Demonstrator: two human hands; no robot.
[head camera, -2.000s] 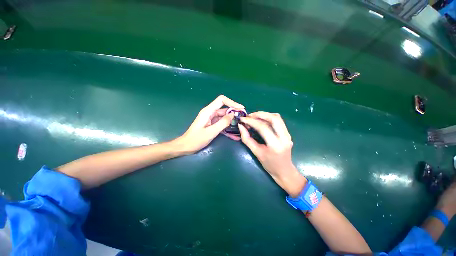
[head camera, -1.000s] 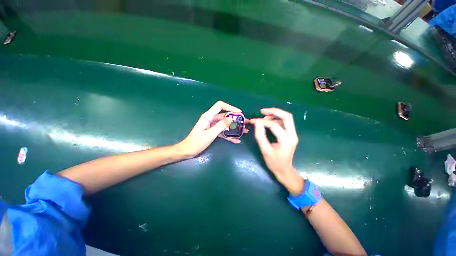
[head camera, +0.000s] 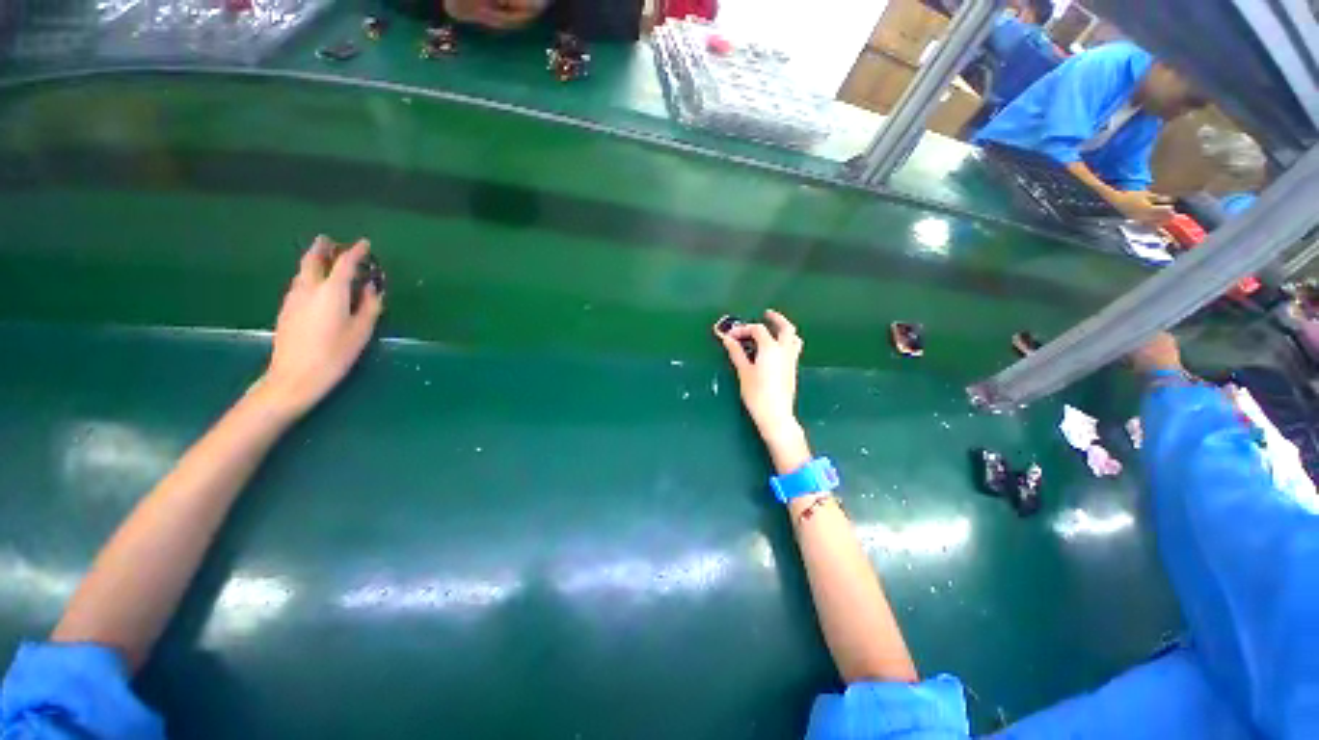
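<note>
My left hand (head camera: 321, 321) is over the green conveyor belt (head camera: 579, 275) at left, its fingers around a dark watch case (head camera: 370, 272) that is mostly hidden. My right hand (head camera: 767, 364) is at the belt's near edge, fingers and thumb on another dark watch case (head camera: 735, 333) with a copper rim. Whether that case rests on the belt is hard to tell. A further copper-rimmed case (head camera: 906, 338) lies on the belt to the right, and a small dark one (head camera: 1026, 344) lies beyond it.
A grey metal post (head camera: 1114, 336) slants in at right. Black parts (head camera: 1010, 482) and crumpled white scraps (head camera: 1085, 434) lie near a neighbour's blue sleeve (head camera: 1230, 506). Across the belt are clear plastic trays (head camera: 723, 80), small parts (head camera: 567, 58) and a person in blue (head camera: 1085, 109).
My hands have parted and reached forward: the left with a case to the far left, the right to a case on the belt. The view has tilted up, showing the far side.
</note>
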